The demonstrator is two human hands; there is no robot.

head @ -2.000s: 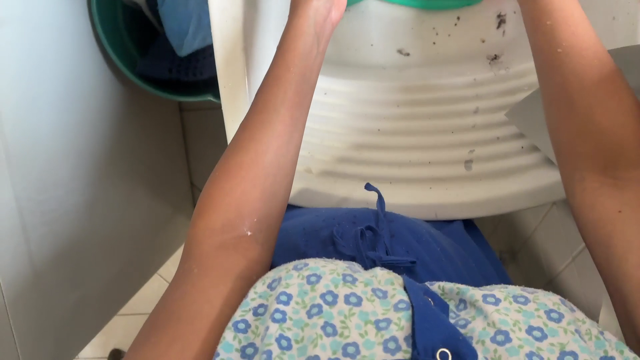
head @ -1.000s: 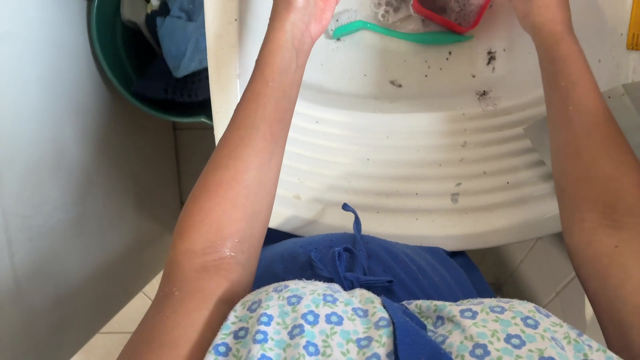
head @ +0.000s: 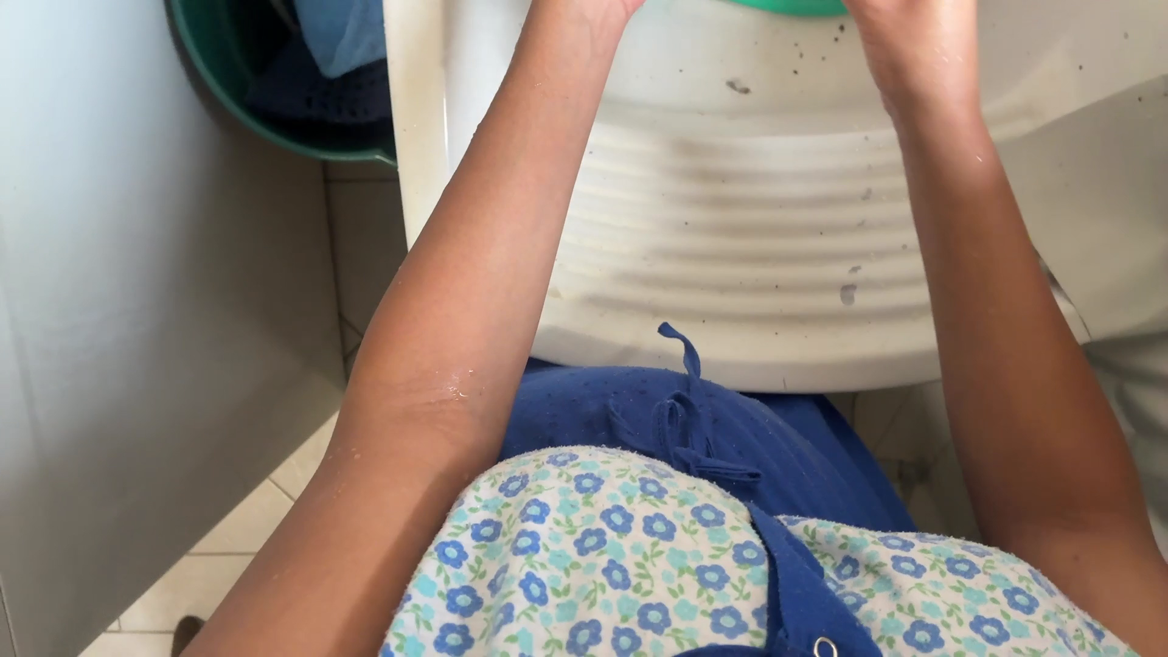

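Observation:
Both arms reach forward over a white washing sink with a ribbed slope (head: 730, 228). Only the wrist edge of my left hand (head: 625, 7) shows at the top; its fingers are out of frame. The lower part of my right hand (head: 899, 27) is at the top edge too, fingers cut off. Between them lies part of a curved green object (head: 794, 5), nearest my right hand. Whether either hand touches it cannot be told. Dark specks (head: 737, 87) and grey marks dot the sink.
A dark green plastic tub (head: 214, 91) holding blue cloth (head: 342, 36) stands left of the sink. A pale smooth panel (head: 137, 274) runs down the left side. Tiled floor (head: 210, 579) shows below. My body is against the sink's front rim (head: 730, 360).
The view has shifted, so the red container and most of the green object seen a second ago are out of frame. My right hand is now closer to my left.

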